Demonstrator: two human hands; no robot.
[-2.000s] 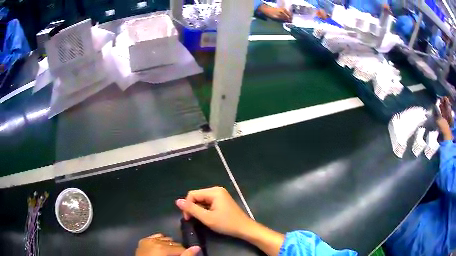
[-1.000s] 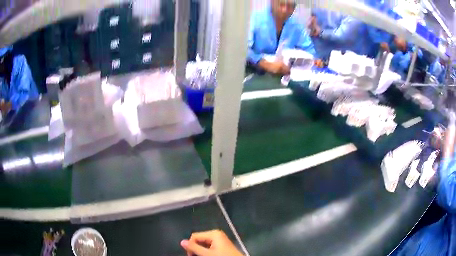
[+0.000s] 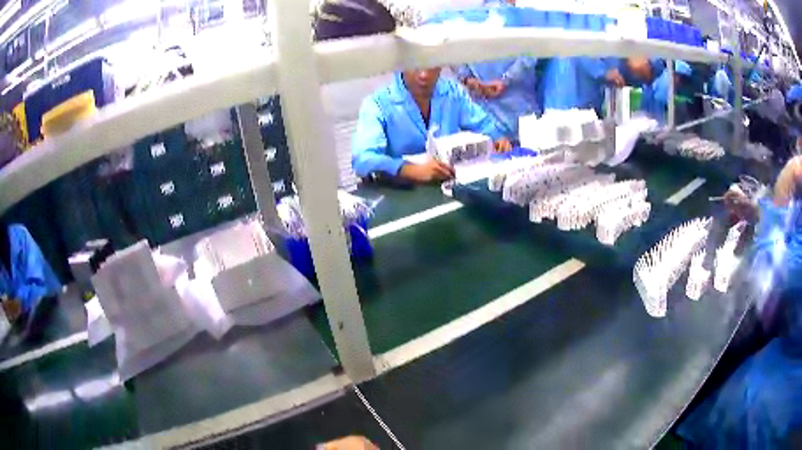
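Only a small part of my right hand (image 3: 350, 443) shows at the bottom edge. The rest of it is cut off, so I cannot tell what its fingers do. My left hand is out of the picture. Across the pale rail, two white slotted housings stand on white sheets: one on the left (image 3: 141, 294) and one beside it (image 3: 255, 281). The dark bench (image 3: 492, 387) lies in front of me.
A pale upright post (image 3: 327, 220) stands near the middle, with a blue bin (image 3: 359, 242) behind it. White slotted pieces (image 3: 673, 264) stand at the right near a person in blue (image 3: 756, 352). Another person (image 3: 422, 132) works across the line beside rows of white parts (image 3: 563, 189).
The view has tilted up and turned right. My left hand, the dark cylindrical tool, the screw dish and the wire leads have left the picture. My right hand has sunk to the bottom edge.
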